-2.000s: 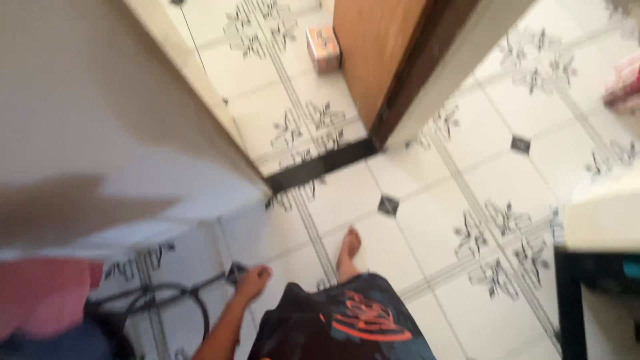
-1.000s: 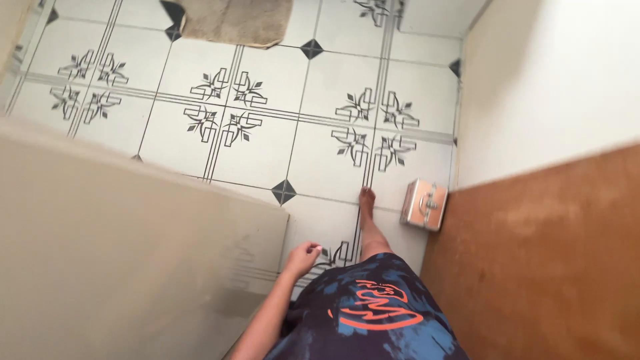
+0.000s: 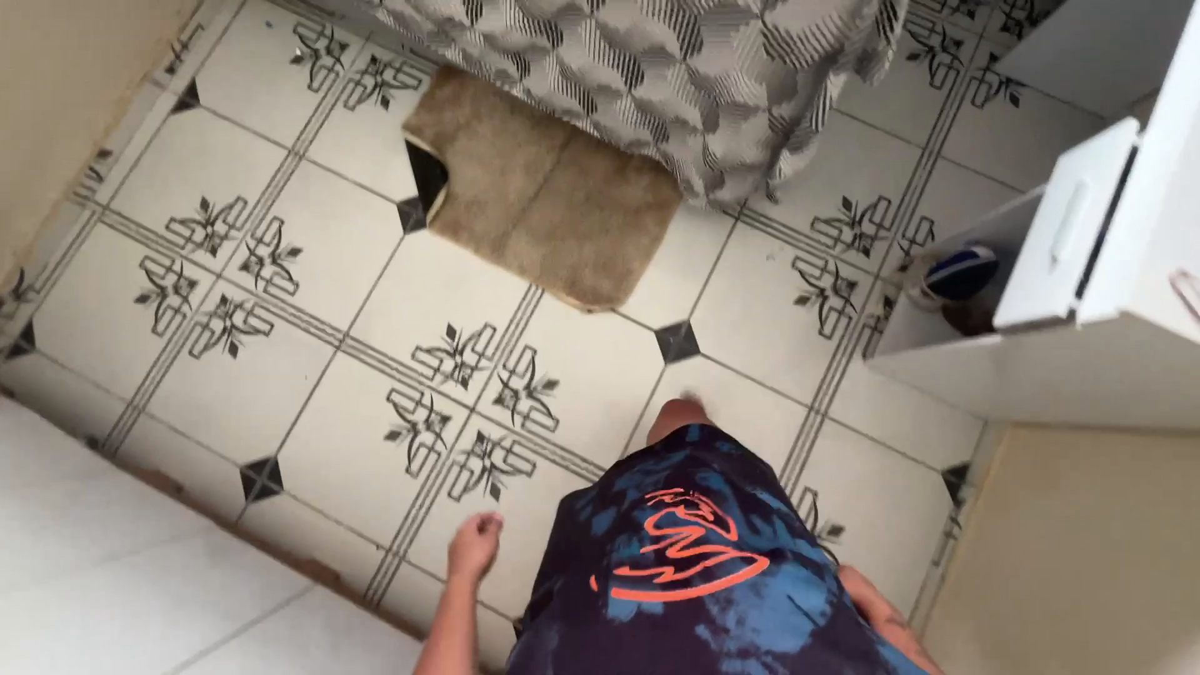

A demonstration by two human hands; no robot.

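My left hand (image 3: 475, 546) hangs over the patterned tile floor (image 3: 375, 375), to the left of my dark blue printed shirt (image 3: 689, 562). Its fingers are curled, and whether something small is inside cannot be made out. On the right side, a forearm (image 3: 877, 600) shows beside the shirt; my right hand is not visible. A bare leg or knee (image 3: 682, 417) shows just beyond the shirt's edge.
A brown mat (image 3: 553, 187) lies on the tiles with one corner folded, beside a bed with a grey patterned cover (image 3: 694, 75). At the right stands a white cabinet (image 3: 1022, 375) with a drawer (image 3: 1064, 225) and shoes (image 3: 956, 281) in its lower opening. Walls flank both sides.
The view has moved from a doorway into a room with a bed. The wooden door and the small box on the floor are out of view; the mat shows more fully.
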